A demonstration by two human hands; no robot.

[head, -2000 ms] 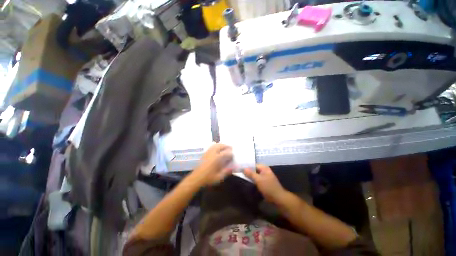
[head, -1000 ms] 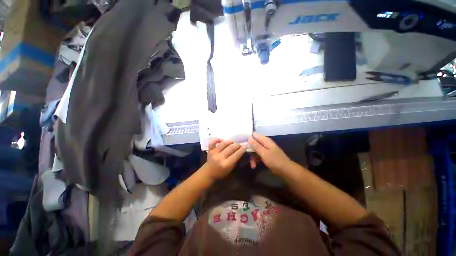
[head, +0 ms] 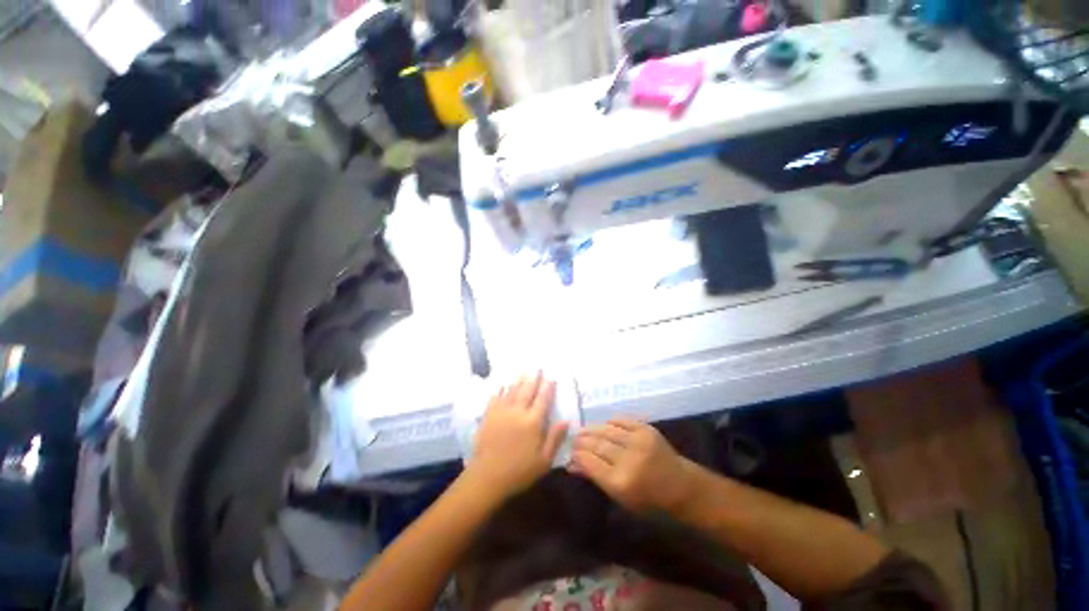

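A pale cut piece [head: 561,400] lies at the table's front edge, overexposed by the lamp. My left hand [head: 516,432] lies flat on it with the fingers spread. My right hand [head: 623,461] is at its lower right corner, fingers bent; the fingertips seem to pinch the edge. A narrow dark strip [head: 473,313] runs up the table left of the piece. The white sewing machine [head: 585,161] stands beyond, its needle area above and clear of both hands.
Dark grey-brown fabric [head: 227,358] is heaped at left. A black flat pad [head: 734,251] and blue-black thread snips [head: 860,269] lie on the bed. A pink item [head: 666,86] is on the machine head. A cardboard box [head: 54,227] stands at far left, a blue crate [head: 1037,442] at right.
The view has shifted, showing more of the machine's top. My left hand has moved from the piece's lower edge up onto its surface. My right hand stays at the lower right corner.
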